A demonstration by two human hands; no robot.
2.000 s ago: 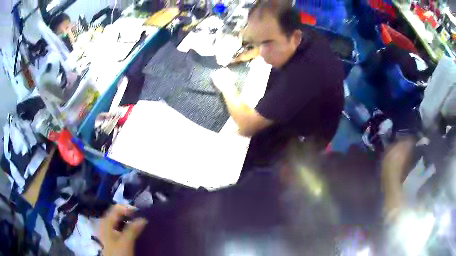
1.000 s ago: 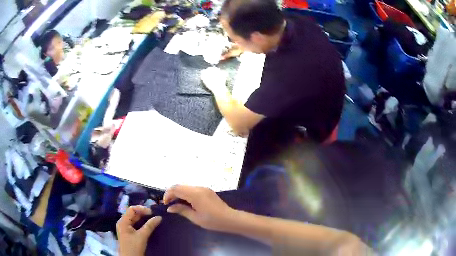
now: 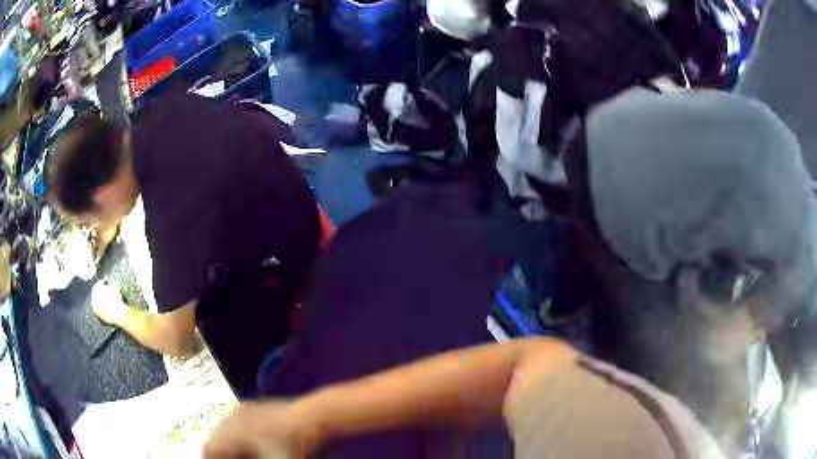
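Note:
A large dark navy-purple cloth [image 3: 403, 269] fills the middle, spread over something I cannot see. My right arm reaches across its lower part from the lower right. My right hand [image 3: 260, 432] is at the lower left, blurred and cut off by the bottom edge, beside the white table [image 3: 184, 403]. Its fingertips are hidden, so I cannot tell whether it grips the cloth. My left hand is out of the picture.
A person in a dark shirt [image 3: 215, 197] bends over grey textured cloth [image 3: 116, 368] at the left. Grey fabric [image 3: 699, 179] bulges at the right. Blue crates [image 3: 175, 36] stand at the upper left. Dark and white pieces [image 3: 408, 116] lie heaped on the blue floor.
The view has swung right, so the seated person and table moved left. My left hand has left the picture. My right hand, which was pinching the dark cloth's edge, is now low and blurred.

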